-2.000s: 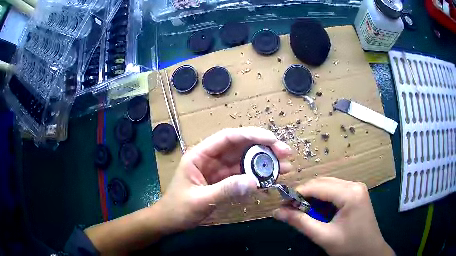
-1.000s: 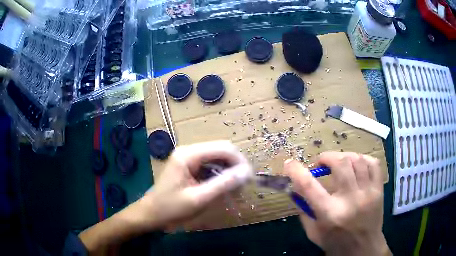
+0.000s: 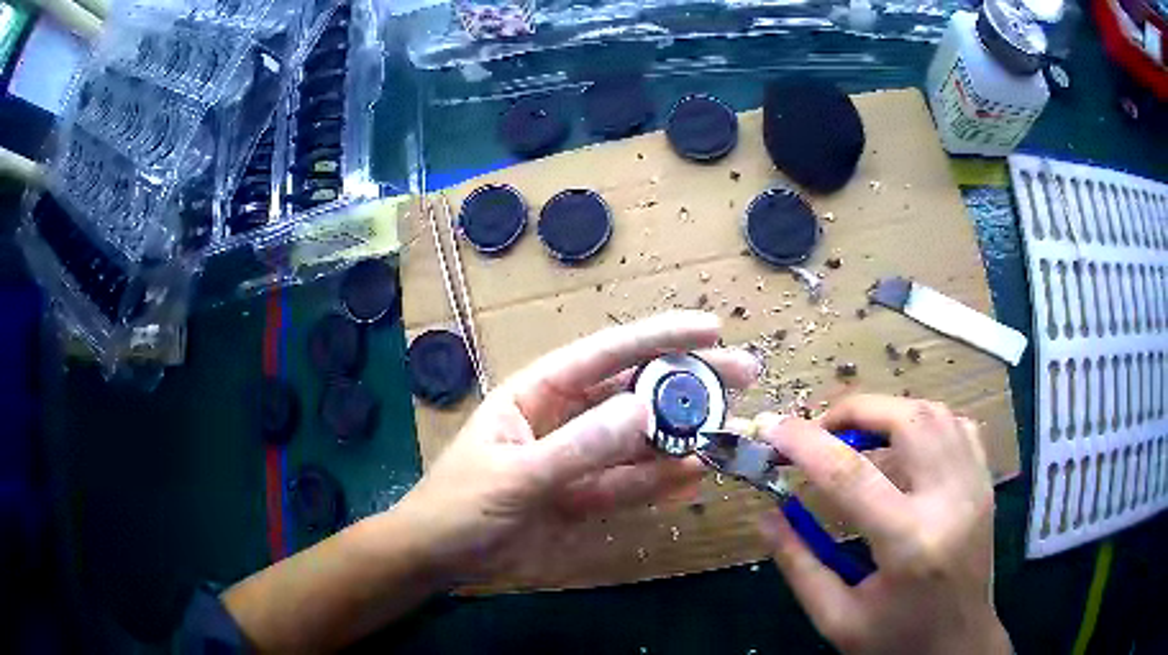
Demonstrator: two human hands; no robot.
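Note:
My left hand (image 3: 564, 441) holds a round speaker driver (image 3: 683, 399) between thumb and fingers, its back facing up, with a white ring, a dark centre and small terminals at the lower edge. My right hand (image 3: 897, 512) holds the blue-handled cutters (image 3: 820, 535). The tips of their silver jaws are at the terminal edge of the driver; whether they touch it is too small to tell. Both hands are over the tan cardboard sheet (image 3: 640, 284). Small trimmings (image 3: 801, 346) are scattered on the cardboard behind the driver.
Black drivers (image 3: 575, 225) lie on the cardboard and mat. A black pad (image 3: 815, 134), tweezers (image 3: 459, 297) and a white-handled scraper (image 3: 954, 320) lie around. Clear trays (image 3: 141, 128) stand left. A white bottle (image 3: 986, 83) and die-cut sheet (image 3: 1104, 346) are at right.
A second ago the driver was tilted and mostly hidden in my left hand; now its back shows. The cutter jaws have come to its edge. The whole view has shifted slightly.

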